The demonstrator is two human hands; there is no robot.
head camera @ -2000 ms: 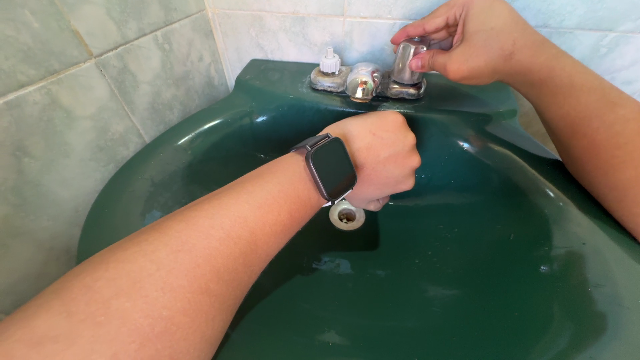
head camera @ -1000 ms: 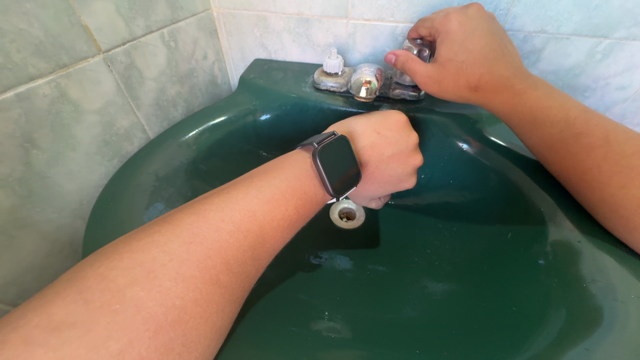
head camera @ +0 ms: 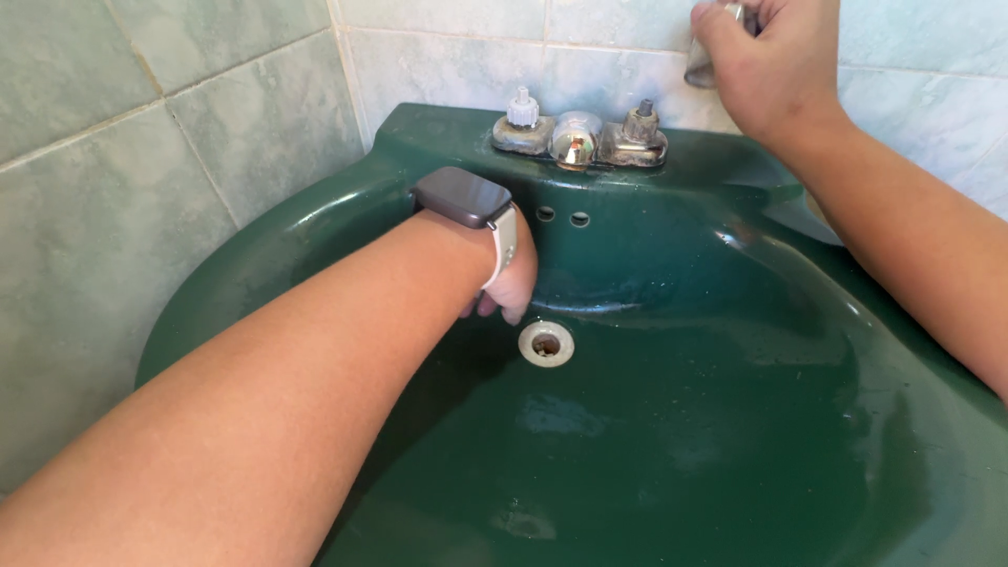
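Note:
My right hand [head camera: 776, 67] grips a worn metal faucet handle [head camera: 701, 59], lifted clear of the faucet at the upper right. Below and left of it, the right valve stem [head camera: 643, 122] stands bare on the faucet base. The left valve has a white plastic stem [head camera: 522, 109], and the short chrome spout [head camera: 576, 142] sits between the two. My left hand [head camera: 508, 272], with a smartwatch [head camera: 463, 197] at the wrist, hangs inside the green basin [head camera: 669, 417], just left of the drain [head camera: 546, 344]. Its fingers point down and are partly hidden, so whether it holds something cannot be told.
Two overflow holes [head camera: 562, 216] are in the basin's back wall under the spout. Marbled tiles [head camera: 260, 126] cover the walls to the left and behind. The basin's raised back ledge [head camera: 429, 130] carries the faucet.
The right hand has moved up and away from the faucet with the handle, which earlier sat on the right valve. My left hand has turned and now hangs downward.

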